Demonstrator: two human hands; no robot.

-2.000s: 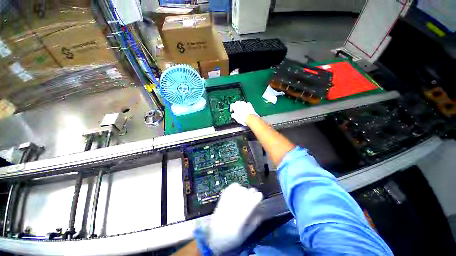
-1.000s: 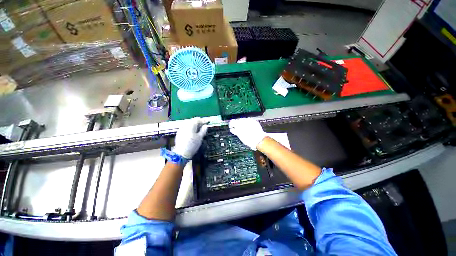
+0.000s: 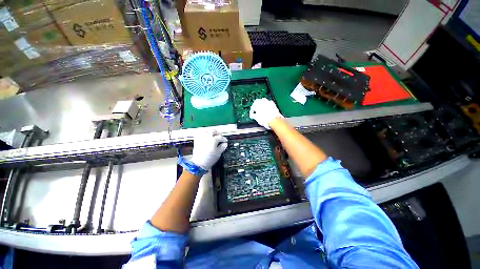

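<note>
A green circuit board (image 3: 252,176) crowded with small parts lies in a black carrier (image 3: 252,206) on the conveyor. My left hand (image 3: 209,149), in a white glove with a blue wrist band, is at the board's upper left corner, fingers bent together; whether it holds a small part cannot be told. My right hand (image 3: 265,112), in a white glove, is over the lower right part of a spare board (image 3: 246,95) in a shallow black tray on the green mat. Its fingertips are bent down, and what they touch is unclear.
A light blue fan (image 3: 206,79) stands left of the tray. A black fixture with orange underside (image 3: 337,81), a white cloth-like thing (image 3: 301,93) and a red sheet (image 3: 387,85) lie on the mat. More dark fixtures (image 3: 416,134) sit on the conveyor at right. Cartons (image 3: 213,29) stand behind.
My right hand has moved from the conveyor board up to the spare board's tray. My left hand stays near the conveyor board's upper left corner, slightly lower. The view has shifted slightly.
</note>
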